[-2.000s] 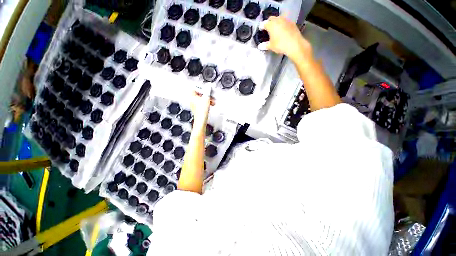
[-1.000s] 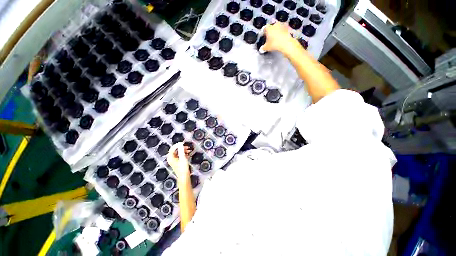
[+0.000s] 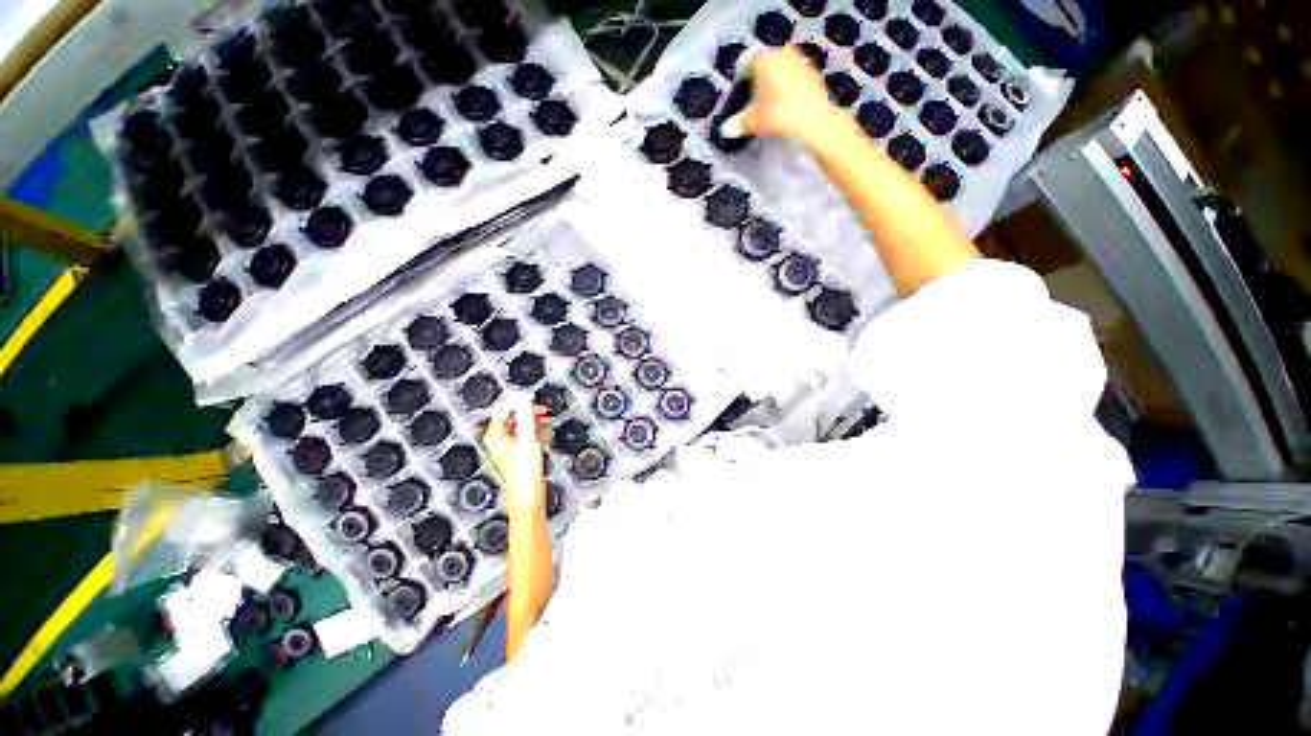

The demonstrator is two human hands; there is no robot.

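Three whitish blister trays hold black round parts in rows of pockets. My right hand point(image 3: 784, 101), with white finger tips, is at the upper right tray point(image 3: 776, 180), its fingers closed around a black round part point(image 3: 736, 109) at the tray's left side. My left hand point(image 3: 515, 434) is over the lower middle tray point(image 3: 554, 245), thumb and finger near black parts; whether it grips one cannot be told. Some parts in the lower tray show a paler ring face. The upper left tray point(image 3: 216, 352) is densely filled.
A grey metal machine piece point(image 3: 1172, 288) stands at the right. On the green surface point(image 3: 338, 690) at lower left lie a clear plastic bag point(image 3: 180, 532), white paper pieces point(image 3: 201, 604) and loose black parts point(image 3: 298, 641). Yellow bars point(image 3: 108, 490) cross the left side.
The view has turned, so the trays sit differently and the machine's display is out of view. My left hand has moved from the upper tray's near edge to the lower tray. My right hand stays at the upper tray.
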